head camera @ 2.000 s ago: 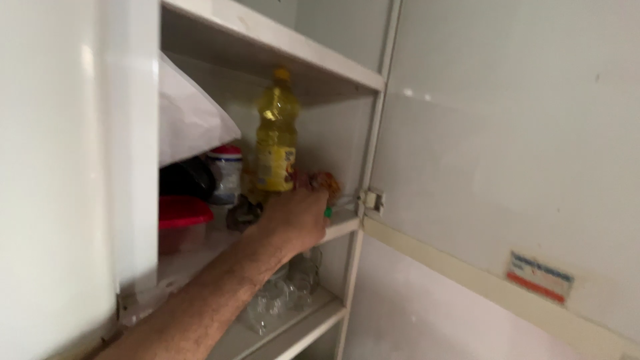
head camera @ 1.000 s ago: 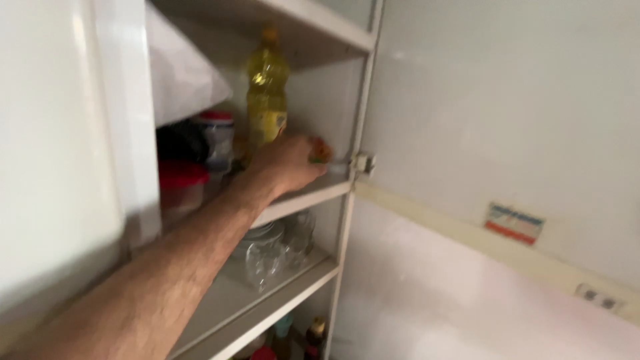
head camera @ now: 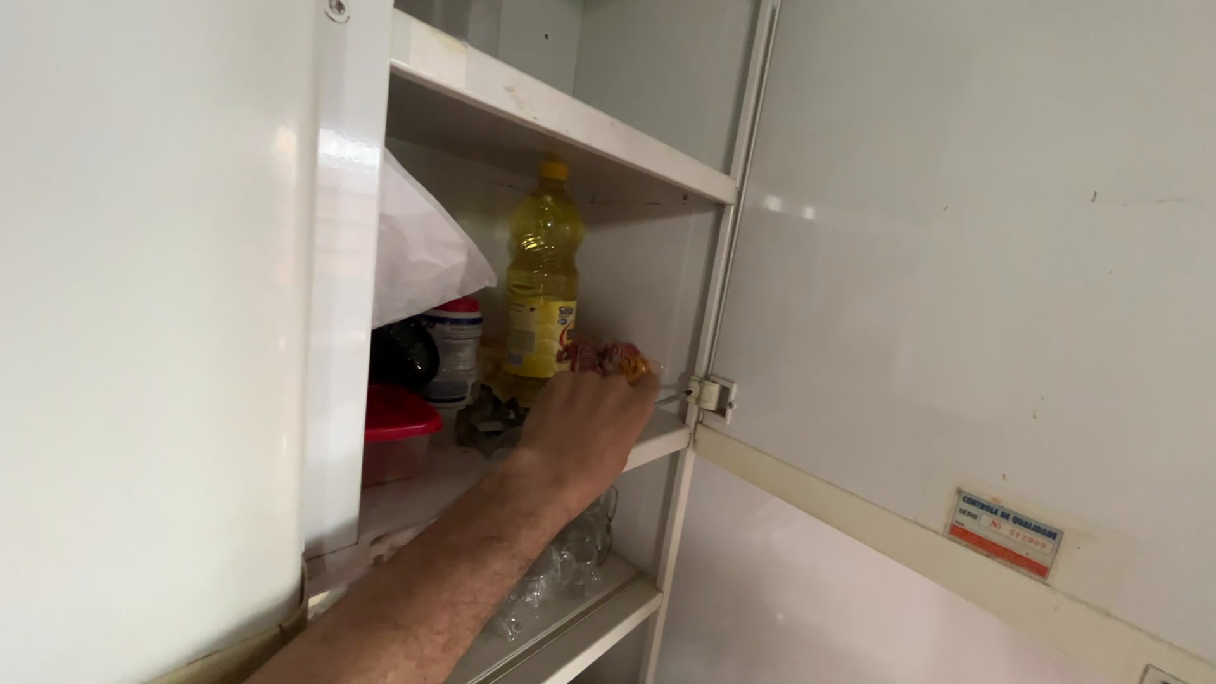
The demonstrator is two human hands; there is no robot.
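My left hand [head camera: 594, 423] reaches into an open white cupboard, its back towards me and its fingers curled. It grips a crinkled red and orange plastic packet [head camera: 622, 361], partly hidden behind the fingers. Just behind the hand stands an upright bottle of yellow oil [head camera: 543, 275] with a yellow cap. Left of the wrist lies a dark, crumpled item [head camera: 486, 420], which I cannot identify. My right hand is out of view.
On the same shelf are a red-lidded container [head camera: 399, 413], a labelled jar [head camera: 454, 351], a black object [head camera: 404, 353] and a white bag [head camera: 423, 237]. Clear glassware [head camera: 560, 570] stands below. A metal hinge [head camera: 712, 395] and the open door [head camera: 950, 237] are at the right.
My left hand stays beside the oil bottle with the packet at its fingers. Against the bottle, it is slightly lower than one second ago. The view has shifted.
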